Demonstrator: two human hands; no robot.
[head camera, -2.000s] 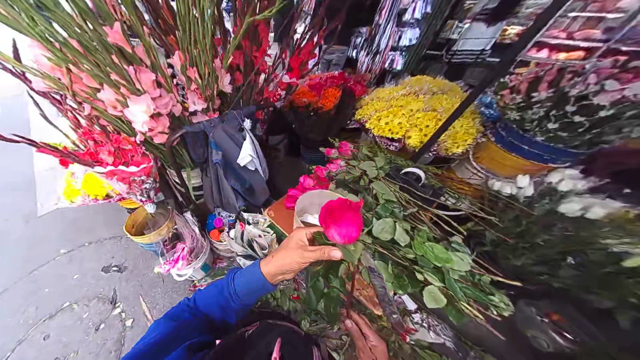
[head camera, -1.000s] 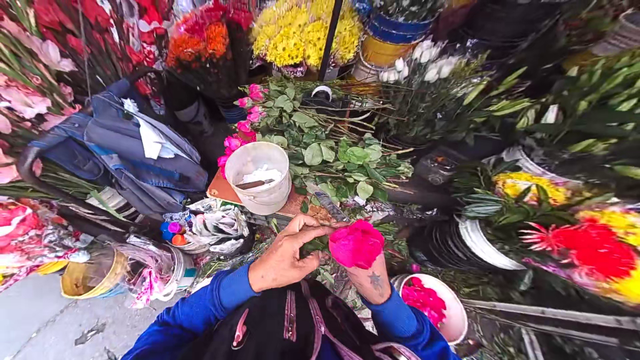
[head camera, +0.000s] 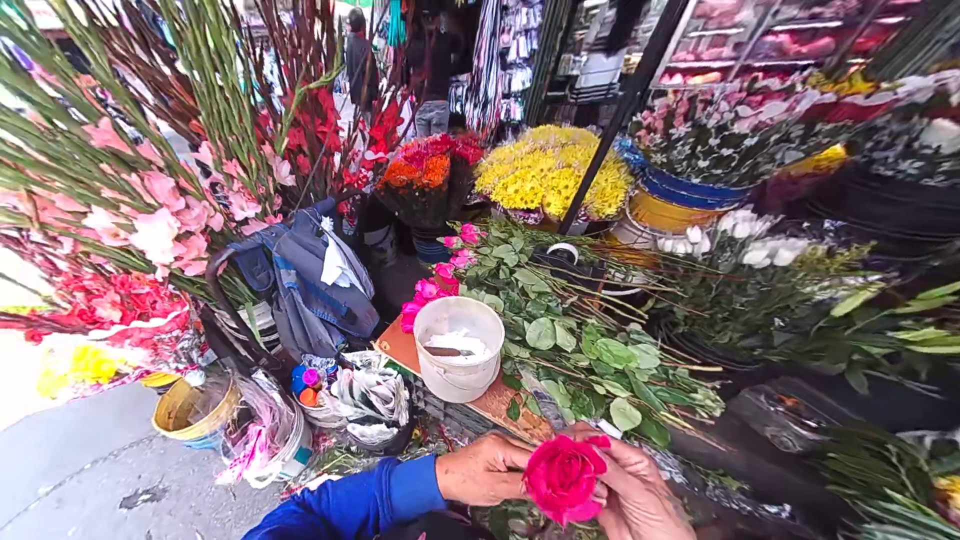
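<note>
A bright pink rose (head camera: 564, 480) is at the bottom centre, between both hands. My left hand (head camera: 484, 471) comes from the left in a blue sleeve, its fingertips pinched at the left side of the bloom. My right hand (head camera: 637, 491) holds the flower from the right, fingers against its outer petals; the stem is hidden. Beyond them a white plastic bucket (head camera: 459, 390) with white matter and a flat tool inside stands on a brown board (head camera: 517, 415). Right of the bucket lies a pile of leafy rose stems (head camera: 577, 352), with pink rose blooms (head camera: 427, 291) at its far left end.
A blue-grey jacket (head camera: 315, 277) hangs on a dark tubular frame at left. Below it stand a yellow bucket (head camera: 196, 411) and a container with crumpled newspaper (head camera: 371, 397). Yellow chrysanthemums (head camera: 555, 169), white flowers (head camera: 757, 240) and pink gladioli (head camera: 165, 217) surround the board. People stand far behind.
Both hands now meet at the rose's bloom; one second ago only the left hand's fingers were clearly beside it. The view has swung back to the left.
</note>
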